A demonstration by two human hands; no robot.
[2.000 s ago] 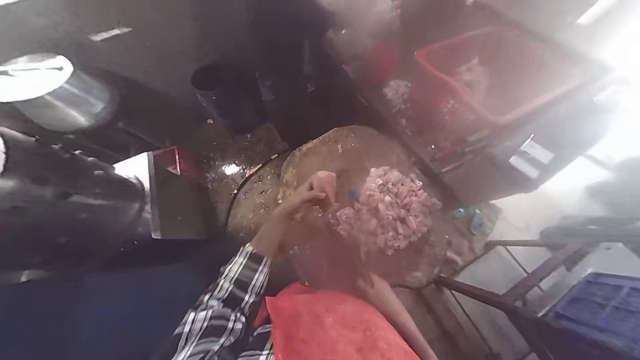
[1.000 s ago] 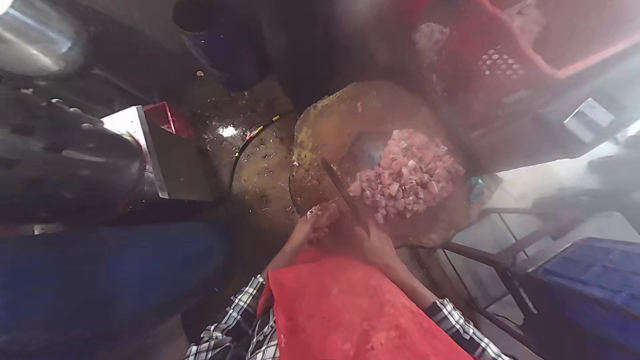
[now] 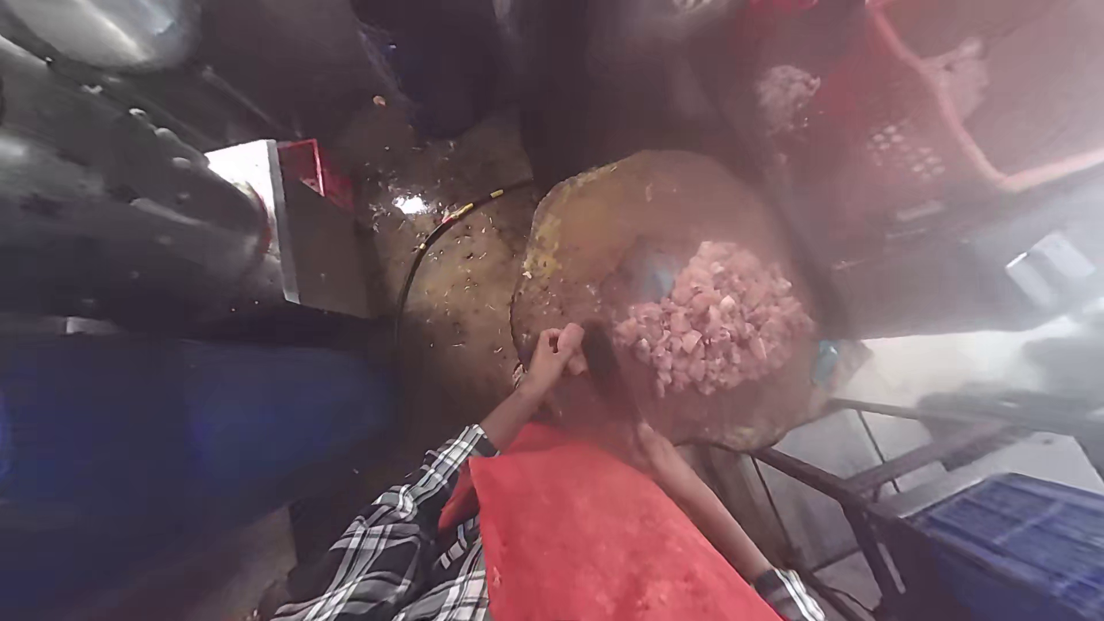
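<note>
My left hand (image 3: 552, 358) has its fingers curled around a small piece of pale meat (image 3: 576, 360) near the left front edge of a round chopping block (image 3: 681, 190). Just right of it a dark, blurred cleaver blade (image 3: 606, 358) stands on edge. My right hand (image 3: 634, 431), smeared by blur and partly behind the red apron (image 3: 595, 526), is at the handle end of the cleaver. A heap of diced pink raw meat (image 3: 724, 319) lies on the right half of the block.
A red plastic crate (image 3: 992, 172) is at the upper right, and a blue crate (image 3: 1000, 543) at the lower right beside a metal frame (image 3: 862, 492). A black hose (image 3: 414, 267) curves over the wet floor left of the block. Metal vessels (image 3: 112, 34) stand at the far left.
One second ago the blade showed sharply, slanting over the block between my hands; now it is blurred and beside my left hand. The heap of diced meat stays on the block's right side.
</note>
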